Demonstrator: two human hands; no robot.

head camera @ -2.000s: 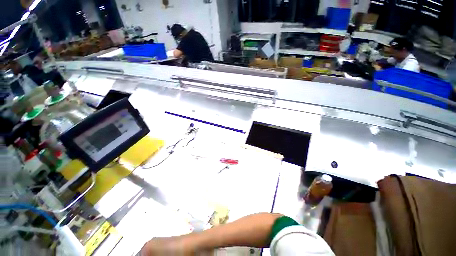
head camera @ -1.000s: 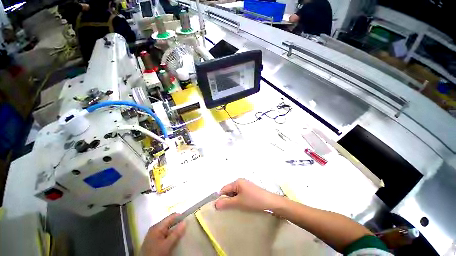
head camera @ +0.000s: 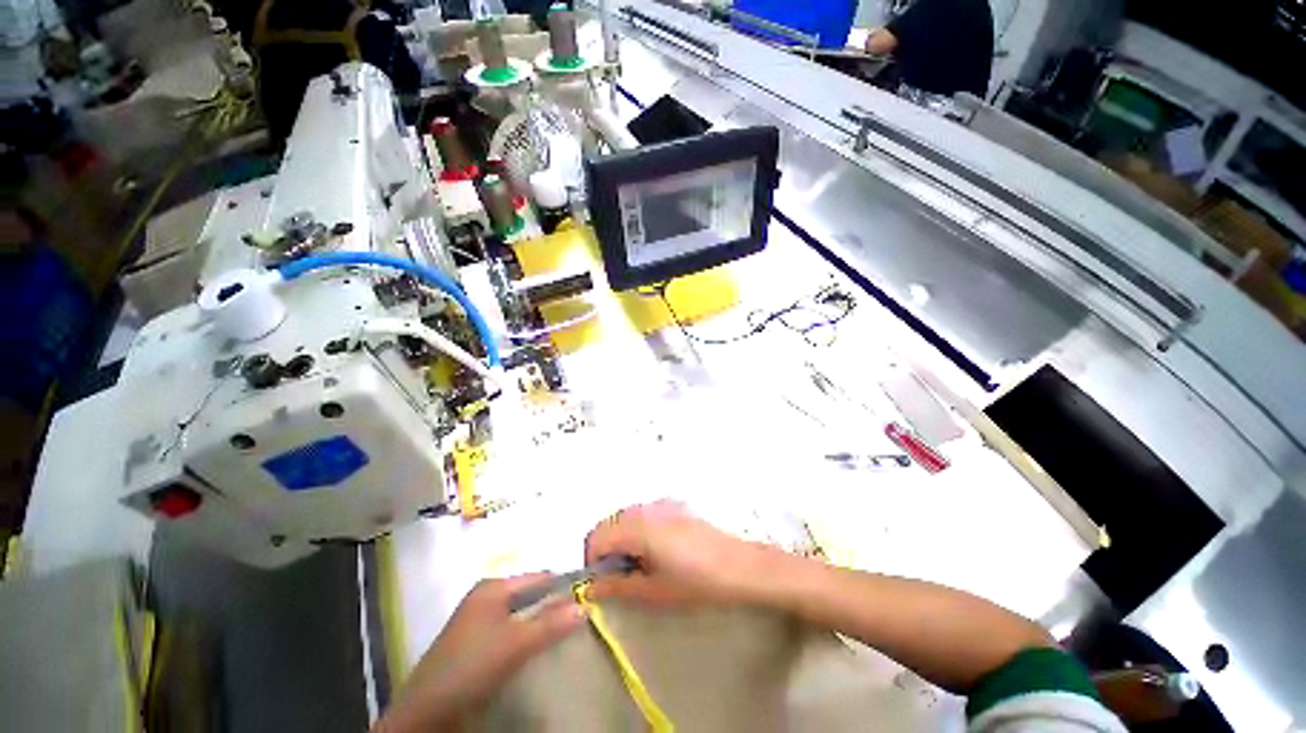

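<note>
A beige garment [head camera: 745,673] lies at the bottom centre on the white table, with a narrow yellow binding strip [head camera: 625,670] running down it. My left hand [head camera: 480,652] holds its upper edge from the left. My right hand [head camera: 666,556] holds the same edge from the right, fingers bent over it. A short greyish folded strip [head camera: 552,586] shows between the two hands, which are close together. The fingertips under the cloth are hidden.
The white sewing machine head [head camera: 308,444] stands at left, with a blue hose [head camera: 416,272]. A touchscreen [head camera: 685,205] stands behind. A red-handled tool [head camera: 917,447] and snips [head camera: 869,461] lie right of centre. Beige pieces [head camera: 65,644] are at lower left. A person [head camera: 938,43] is beyond the rail.
The view has swung left and down from the far floor to the machine. Both hands now hold the garment edge, and since one second ago they have come closer together.
</note>
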